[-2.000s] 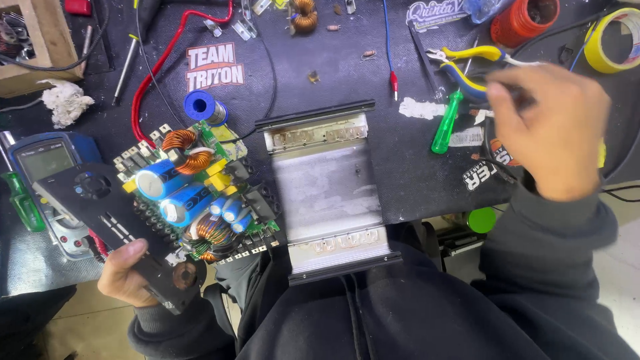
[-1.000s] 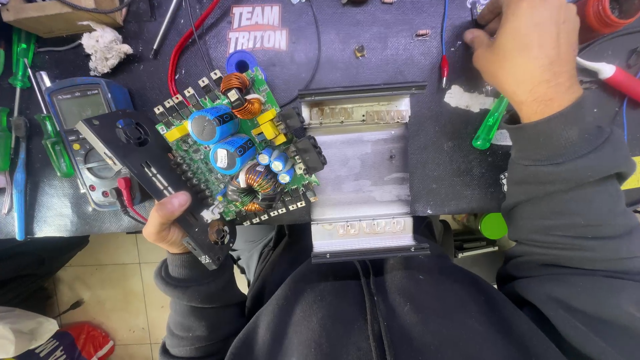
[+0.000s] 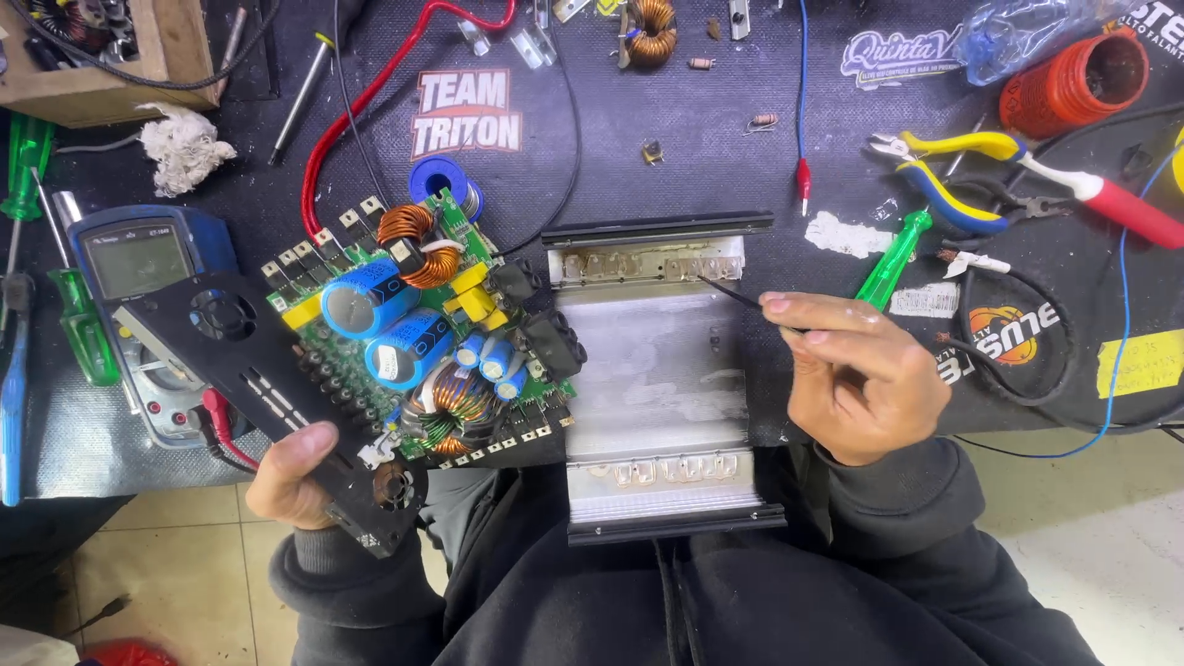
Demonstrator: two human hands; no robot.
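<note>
My left hand point(image 3: 294, 474) grips the black metal end panel point(image 3: 277, 398), which is joined to a green circuit board with blue capacitors point(image 3: 370, 298) and copper-wound toroid coils point(image 3: 418, 245). An open aluminium heatsink case point(image 3: 657, 361) with black rails lies at the table's front edge, right of the board. Between the thumb and fingers of my right hand point(image 3: 860, 370) is a thin dark pointed tool point(image 3: 731, 292). Its tip is at the case's far inner ledge point(image 3: 647, 265), where there are whitish paste marks. Similar marks show on the near ledge point(image 3: 666, 470).
A multimeter point(image 3: 143, 264) and green-handled screwdrivers point(image 3: 88, 324) lie at left, below a wooden box point(image 3: 139, 60). Behind the board stands a blue solder spool point(image 3: 446, 182). At right are yellow-and-blue cutters point(image 3: 962, 180), a green screwdriver point(image 3: 895, 259), cables and an orange container point(image 3: 1073, 83).
My right hand has come from the tool area at right to the case, now with a thin dark tool in it. My left hand keeps hold of the panel. The view has shifted.
</note>
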